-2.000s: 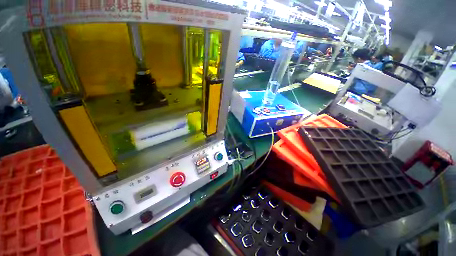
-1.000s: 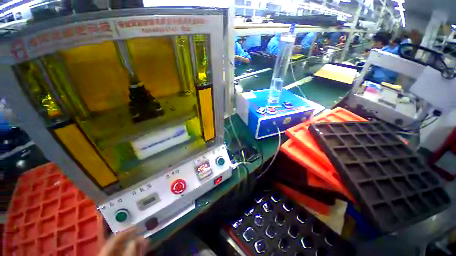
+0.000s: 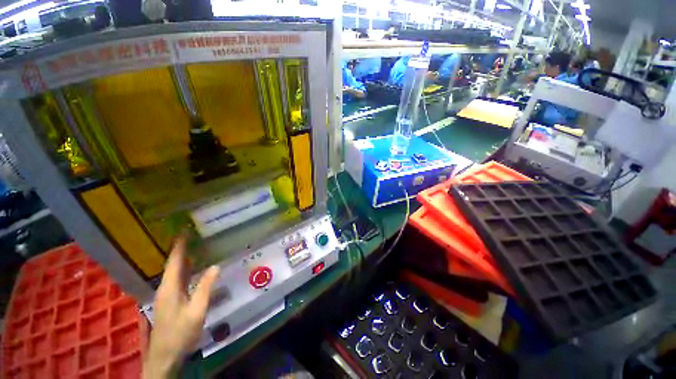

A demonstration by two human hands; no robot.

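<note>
My left hand (image 3: 178,303) is in front of the left part of the pale control panel (image 3: 244,303), fingers apart, with nothing visible in it. It hides the left green button. The bench press (image 3: 323,111) stands behind it, with yellow guards, a dark ram (image 3: 207,152) and a pale block (image 3: 233,211) below the ram. The red stop button (image 3: 261,277) and right green button (image 3: 322,239) show on the panel. A black tray (image 3: 424,333) at the bottom holds several shiny-rimmed housings. My right hand is not in view.
A red-orange tray (image 3: 70,311) lies left of the press. A blue control box (image 3: 408,178) with a clear tube (image 3: 409,104) stands right of it. Red trays (image 3: 463,240) under a black tray (image 3: 556,255) are stacked at right. People in blue sit behind.
My left hand has come in from the bottom edge and risen to the left end of the panel. The view has shifted slightly.
</note>
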